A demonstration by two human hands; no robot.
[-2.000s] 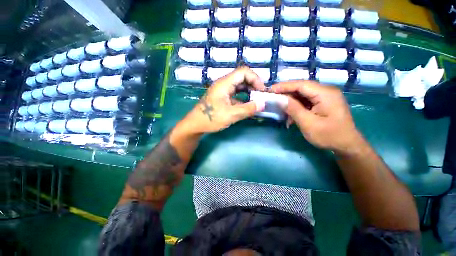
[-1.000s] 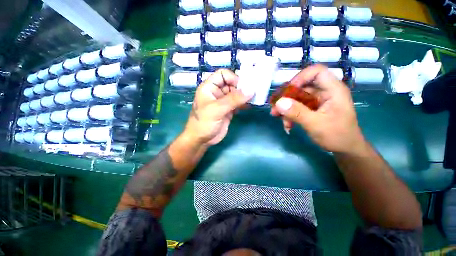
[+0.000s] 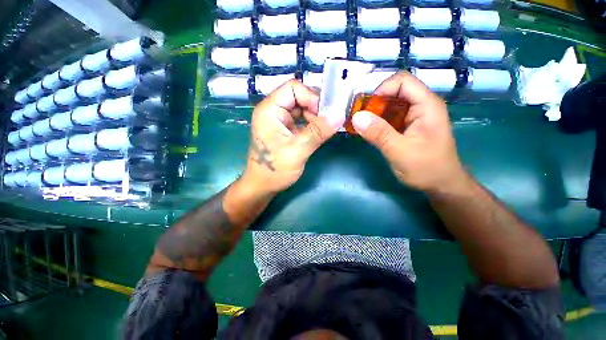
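Observation:
My left hand (image 3: 286, 129) grips a white plastic housing (image 3: 340, 86) by its lower left side. The housing is tilted upright and shows a small dark slot near its top. My right hand (image 3: 415, 133) holds an orange hand tool (image 3: 383, 110) between thumb and fingers, with its left end at the housing's lower right edge. The tool's working tip cannot be made out. Both hands are above the green bench, at the front edge of the front tray.
A tray of white housings (image 3: 326, 51) lies in front. Another tray (image 3: 153, 142) lies at left on the green bench (image 3: 332, 199). A crumpled white cloth (image 3: 551, 83) lies at right, beside a person's dark sleeve (image 3: 585, 113). A metal rack (image 3: 33, 255) stands at lower left.
The housing was held between both hands, then raised in my left hand with its slotted face showing. The orange tool came into view in my right hand and has moved left against the housing.

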